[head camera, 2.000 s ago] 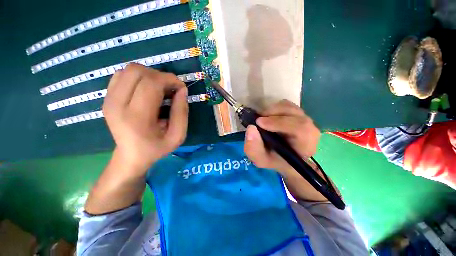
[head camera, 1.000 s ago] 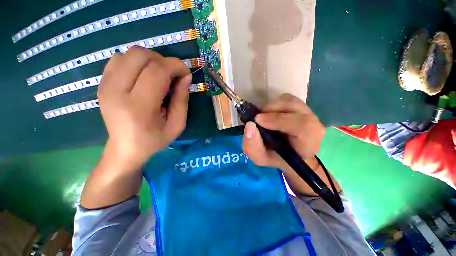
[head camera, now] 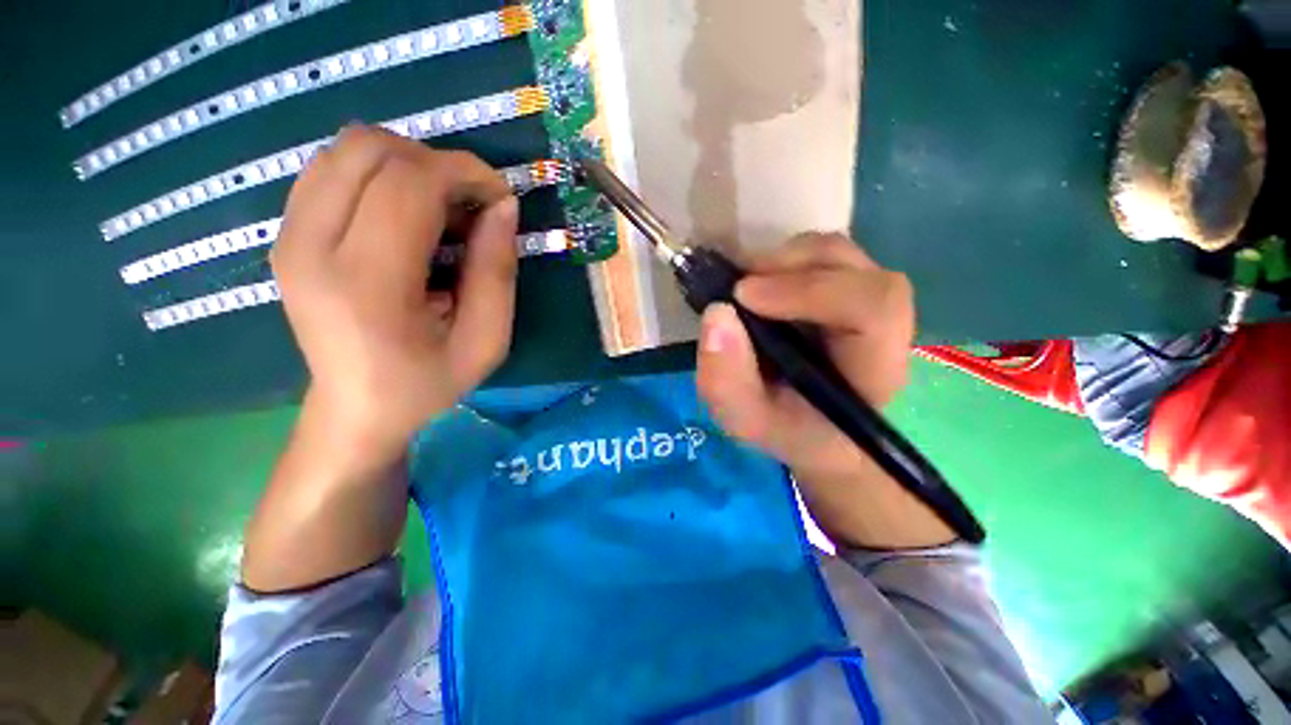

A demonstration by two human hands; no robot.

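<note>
My right hand [head camera: 821, 340] grips the black handle of the soldering iron [head camera: 885, 451]; its tip touches or hovers just over the green PCB panel [head camera: 568, 96], near the pads of the fourth LED strip. Several white LED strips [head camera: 340, 70] lie side by side, their gold ends at the panel. My left hand [head camera: 389, 276] is bare, thumb and finger pinched beside the panel, covering the middle of the lower strips. The thin solder wire between the fingertips is barely visible now. The panel lies along the left edge of the pale work board [head camera: 786, 177], which has a brown patch.
A round tin or tip cleaner [head camera: 1186, 156], in two pale-rimmed halves, stands on the green bench [head camera: 977, 184] at the right. A green and metal item [head camera: 1246, 276] is below it. Another person's red sleeve [head camera: 1218, 425] is at the right edge. My blue apron [head camera: 637, 552] is below the bench.
The iron tip has moved slightly up and left to the fourth strip's pads. Both hands have shifted a little. The thin wire seen earlier between left fingertips and tip is now hard to see.
</note>
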